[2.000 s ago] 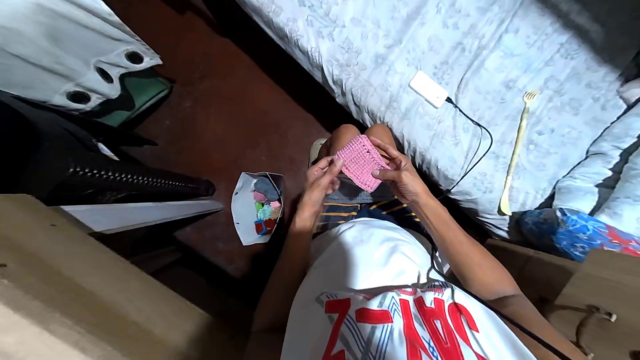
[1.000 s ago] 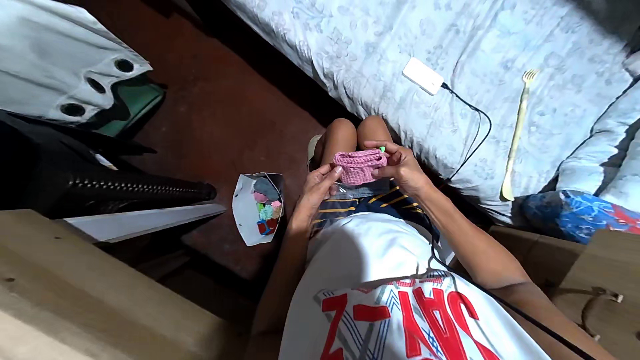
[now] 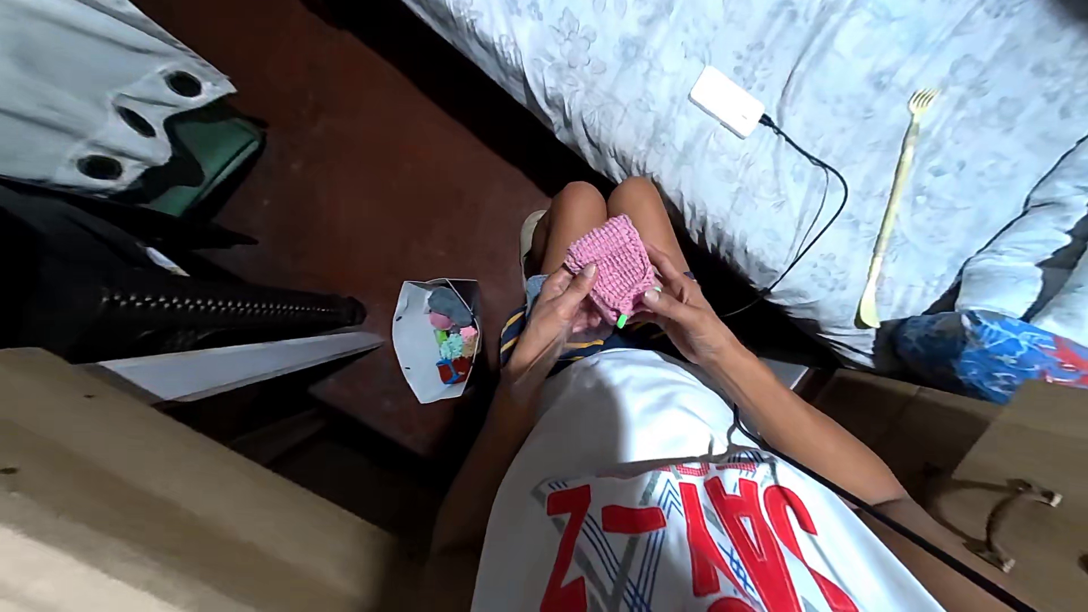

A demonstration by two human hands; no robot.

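Note:
A pink crocheted piece (image 3: 619, 262) lies between my two hands, above my lap. My left hand (image 3: 551, 319) grips its left edge, thumb on top. On the opposite side, my right hand (image 3: 687, 310) pinches the lower right edge between thumb and fingers. A small bright green item (image 3: 621, 320), too small to name surely, shows at the lower edge of the piece. Part of the pink work underneath is hidden by the upper layer and my fingers.
A white paper bag (image 3: 418, 344) with several colored yarn pieces stands on the red floor at left. On the bed (image 3: 629, 93) lie a white device (image 3: 727, 100) with a black cable and a long-handled fork-ended stick (image 3: 892, 204). A cardboard box (image 3: 1028, 476) is at lower right.
The pink piece was spread flat, then folded upright with green showing at its upper right; now its face is turned up and the green is at its lower edge. Both hands keep hold.

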